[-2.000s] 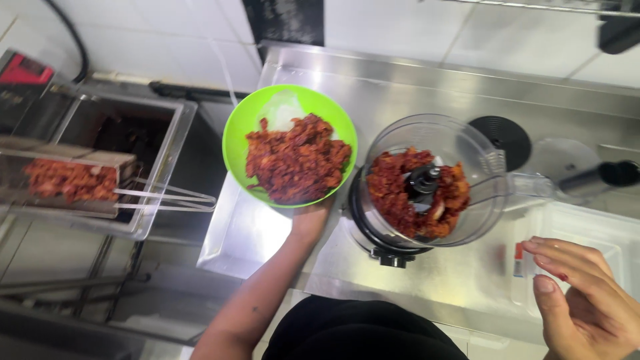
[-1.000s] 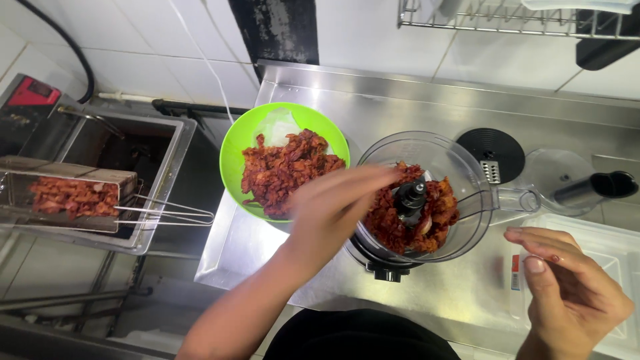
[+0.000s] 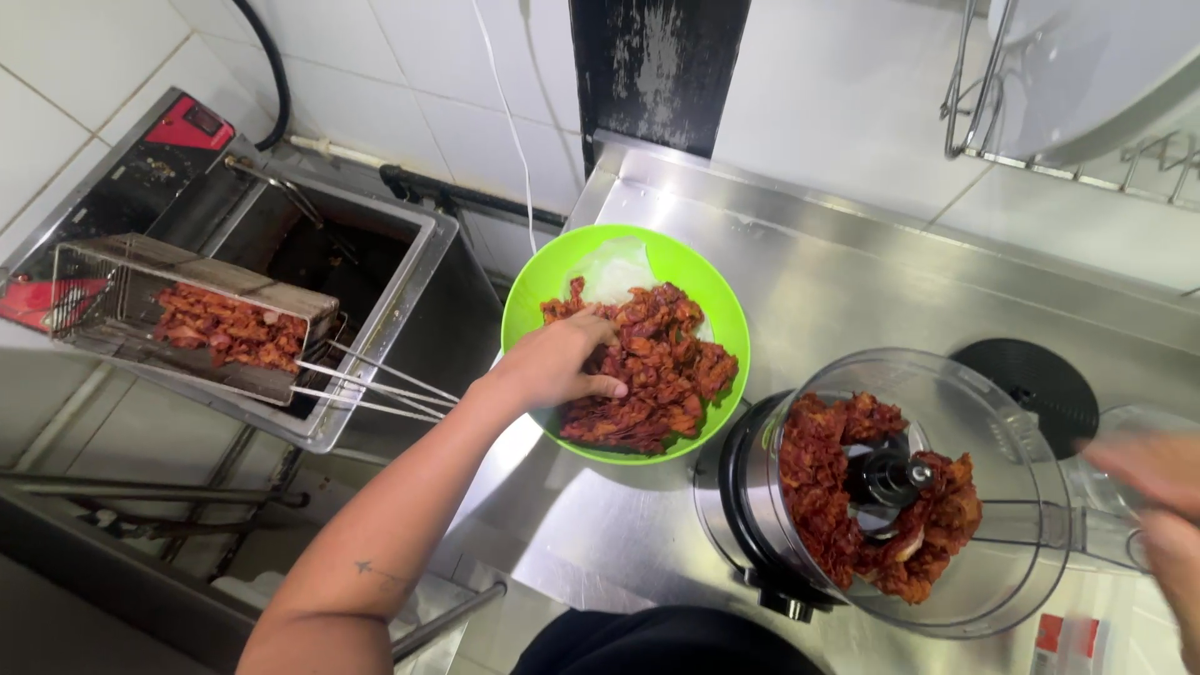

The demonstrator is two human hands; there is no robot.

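My left hand (image 3: 562,361) rests in a green bowl (image 3: 525,281), its fingers in a heap of crisp reddish-brown fried pieces (image 3: 647,375) that look like bacon; whether it grips any is not clear. White paper (image 3: 609,267) shows under the heap. To the right stands a food processor with a clear bowl (image 3: 1017,450), holding more such pieces (image 3: 825,469) around its black central hub (image 3: 895,476). My right hand (image 3: 1158,497), blurred and partly cut off, is at the right edge near the processor bowl's handle; its grip cannot be made out.
A wire fryer basket (image 3: 187,262) with fried pieces lies across the deep fryer (image 3: 436,244) at left. On the steel counter (image 3: 806,272), a black disc (image 3: 1031,375) lies behind the processor and a clear plastic container (image 3: 1125,600) at lower right. A wire rack (image 3: 1031,169) hangs above.
My left hand has moved left from over the processor bowl into the pieces in the green bowl. My right hand has shifted toward the processor's handle. The view has moved nearer.
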